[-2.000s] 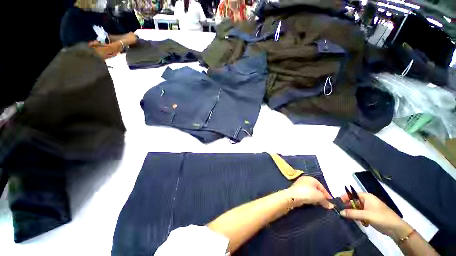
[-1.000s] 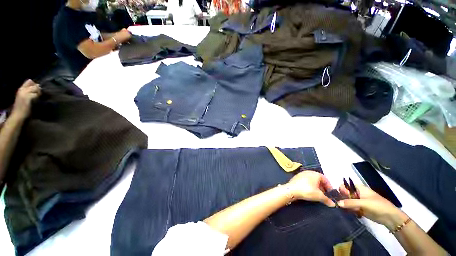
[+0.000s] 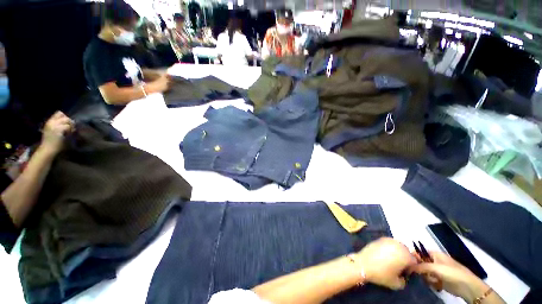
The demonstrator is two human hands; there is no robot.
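Dark blue denim shorts (image 3: 267,243) lie on the white table in front of me, with a seam line down the left part and a yellow pointed flap (image 3: 344,218) near the right edge. My left hand (image 3: 385,261) is closed on the shorts' waistband area at the right; the cloth between the fingers is mostly hidden. My right hand (image 3: 443,274) meets it there and holds thread snips (image 3: 423,252) in the palm, dark tips pointing up. Whether the right fingers also pinch cloth is hard to tell.
A phone (image 3: 456,249) and a navy garment (image 3: 475,217) lie at right. Navy garments (image 3: 238,145) lie beyond the shorts, beside a large brown heap (image 3: 374,101). A person at left holds up a brown garment (image 3: 113,196). Plastic bags (image 3: 496,136) lie at far right.
The view has tilted up, so things sit lower. My left hand has moved closer to my right and turned, its fingers now more closed. The neighbour's brown garment has spread out since the earliest frame.
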